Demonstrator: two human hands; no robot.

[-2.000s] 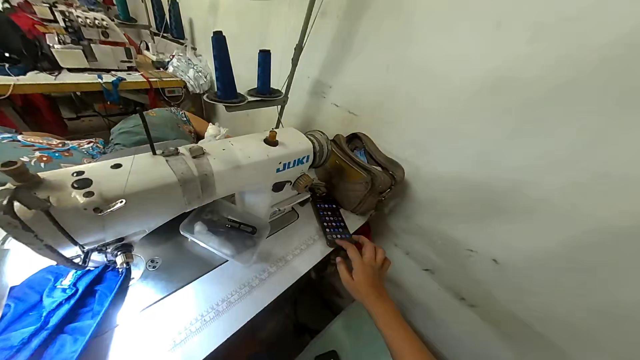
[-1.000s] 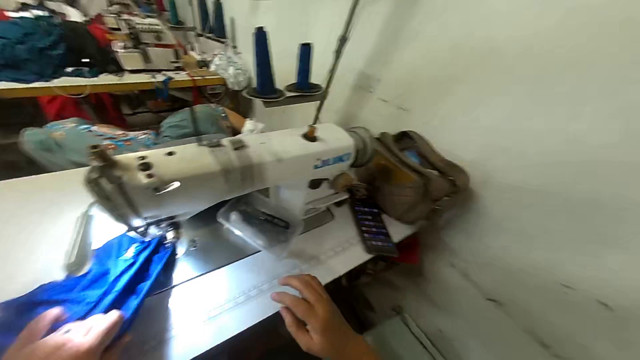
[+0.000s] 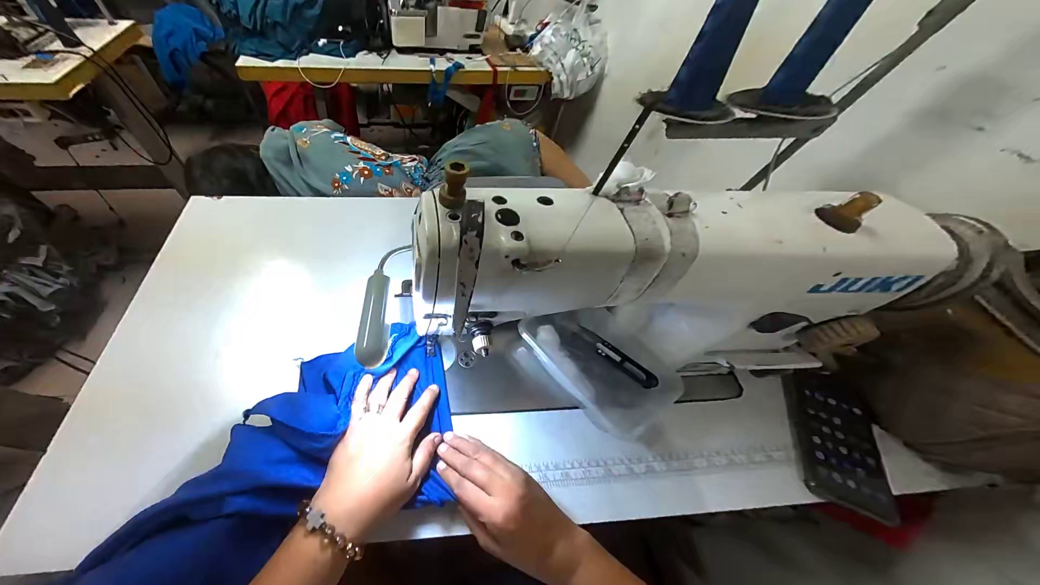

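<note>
A white Juki sewing machine (image 3: 731, 244) stands across the worktable. Blue fabric (image 3: 276, 447) runs from under its presser foot (image 3: 432, 345) down to the table's near left edge. My left hand (image 3: 382, 447), with a beaded bracelet at the wrist, lies flat on the fabric just in front of the needle area, fingers spread. My right hand (image 3: 504, 487) touches the fabric's right edge with its fingertips, close beside the left thumb; whether it pinches the cloth is hard to tell. A grey lamp (image 3: 373, 321) hangs left of the needle.
A clear plastic box (image 3: 601, 366) holding a dark tool sits under the machine arm. A smartphone (image 3: 841, 447) lies at the right by a brown bag (image 3: 951, 382). A printed measuring scale (image 3: 658, 465) runs along the table. Behind the table is a person in patterned clothing (image 3: 357, 162).
My right hand has moved from the phone, leftward to the blue fabric. My left hand, out of view two seconds ago, now rests on the cloth near the needle. The view has swung left.
</note>
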